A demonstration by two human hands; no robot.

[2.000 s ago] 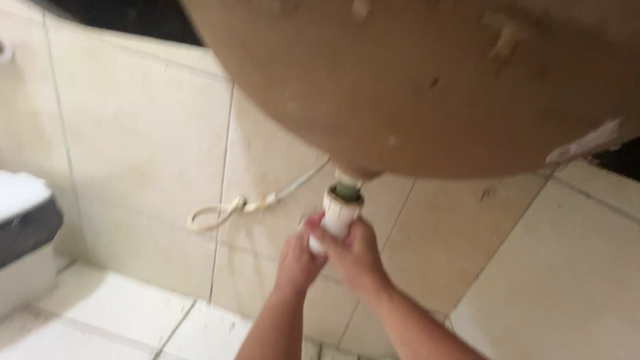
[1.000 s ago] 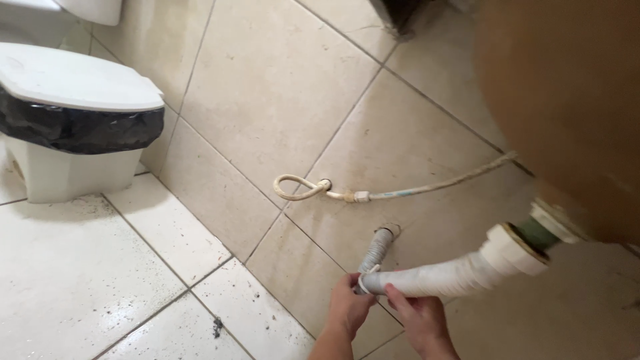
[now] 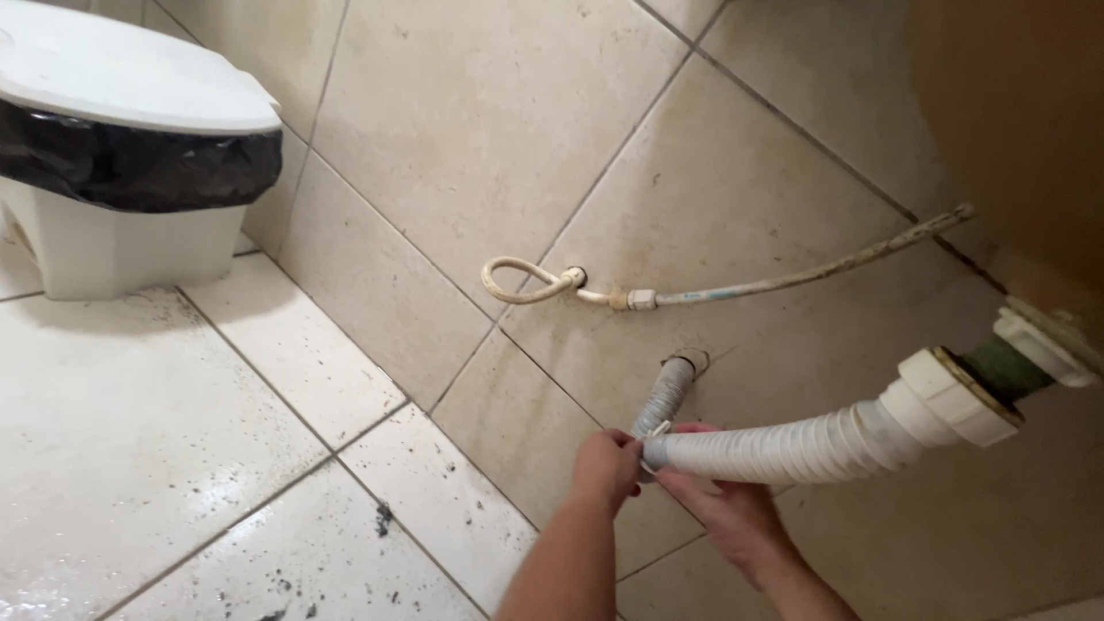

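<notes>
A white corrugated drain hose (image 3: 776,444) runs from a white plastic slip nut (image 3: 949,397) below the basin to a bend, then up into a hole in the tiled wall. At that bend, my left hand (image 3: 608,470) pinches the hose or the pale tie (image 3: 657,429) around it; the fingertips are partly hidden. My right hand (image 3: 729,509) holds the hose from below and behind, just right of the bend. Above the slip nut shows a green tailpiece (image 3: 1005,366) under a white flange. The nut sits lower than the flange, with the green part exposed between.
A looped water supply hose (image 3: 776,280) comes out of the wall above the drain hose. The brown underside of the basin (image 3: 1018,129) fills the upper right. A white bin (image 3: 129,250) with a black liner stands left. Dark debris (image 3: 384,517) dots the floor tiles.
Two seconds ago both hands were at the white fitting below the basin; now they are at the hose's bend near the wall. The view has swung down and left.
</notes>
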